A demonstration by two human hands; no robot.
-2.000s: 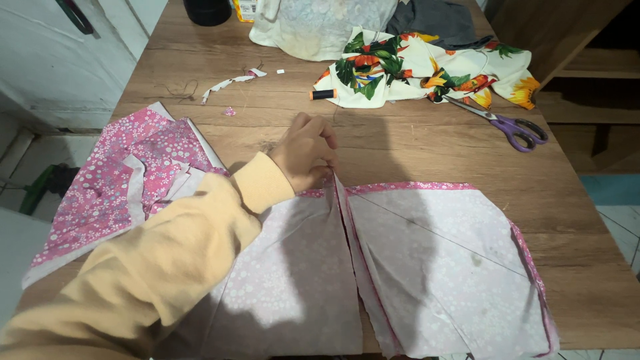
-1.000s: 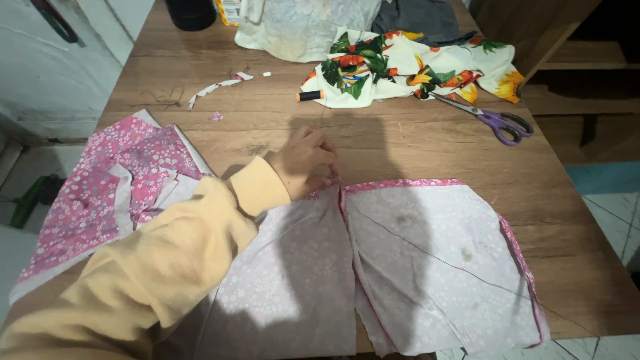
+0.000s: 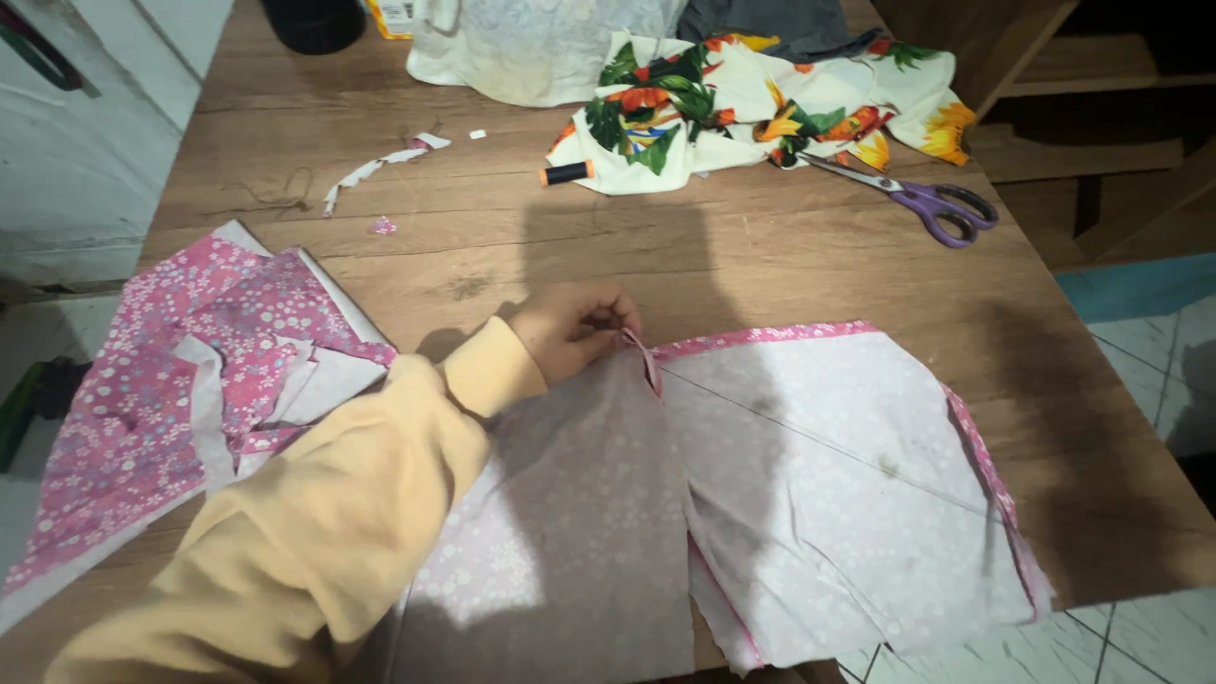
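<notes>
My left hand (image 3: 581,332), in a cream sleeve, pinches the upper end of the central seam on a pale, pink-trimmed fabric piece (image 3: 817,427). The fabric lies with its faded floral side up, and a small pink fold stands at my fingertips. A loose thread (image 3: 817,437) runs diagonally across its right part. Its two parts are split apart near the bottom of the view. My right hand is not in view.
Pink floral fabric (image 3: 180,332) lies at the left. Purple-handled scissors (image 3: 912,198) touch tropical-print fabric (image 3: 722,114) at the back, beside a dark thread spool (image 3: 567,173). Fabric scraps (image 3: 380,169) and a black container (image 3: 313,19) are farther left.
The central part of the pale fabric has shifted, and the gap between its two parts has narrowed along the middle. My left hand still pinches its upper edge.
</notes>
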